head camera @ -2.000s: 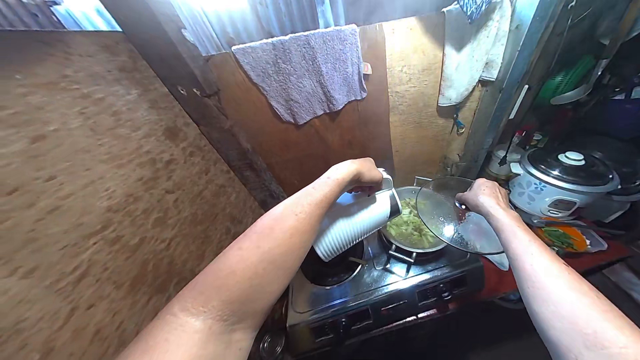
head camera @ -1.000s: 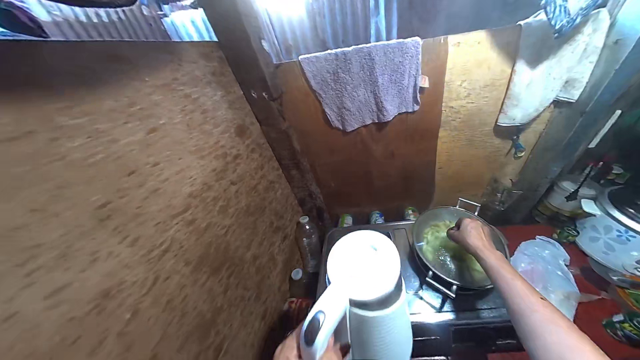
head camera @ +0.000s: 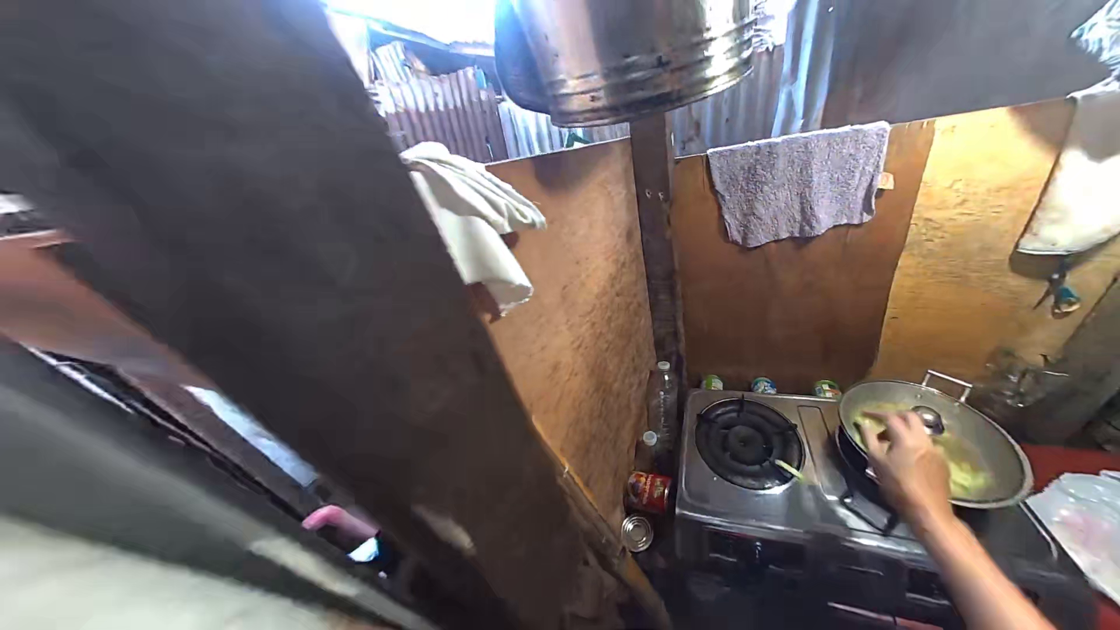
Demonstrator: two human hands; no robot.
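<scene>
On the right of the two-burner gas stove (head camera: 818, 516) stands a metal pan (head camera: 1015, 477) with pale green and yellowish food inside. A glass lid with a dark round knob (head camera: 927, 420) covers it. My right hand (head camera: 906, 459) is over the left part of the lid, fingers spread and beside the knob, not around it; nothing shows in the fingers. The left burner (head camera: 745, 444) carries no pot, and a thin pale green strip (head camera: 789, 469) lies at its edge. My left hand is out of view, and so is the white jug.
A dark wooden post (head camera: 350, 289) crosses the near left. A large metal pot (head camera: 630, 61) hangs above. Plastic bottles (head camera: 665, 402) and tin cans (head camera: 647, 492) stand left of the stove. A plastic bag (head camera: 1081, 516) lies right; towels (head camera: 801, 184) hang on the plywood wall.
The view has swung left. The white jug and my left hand have left the view. My right hand has come off the lid's knob, and its fingers have spread.
</scene>
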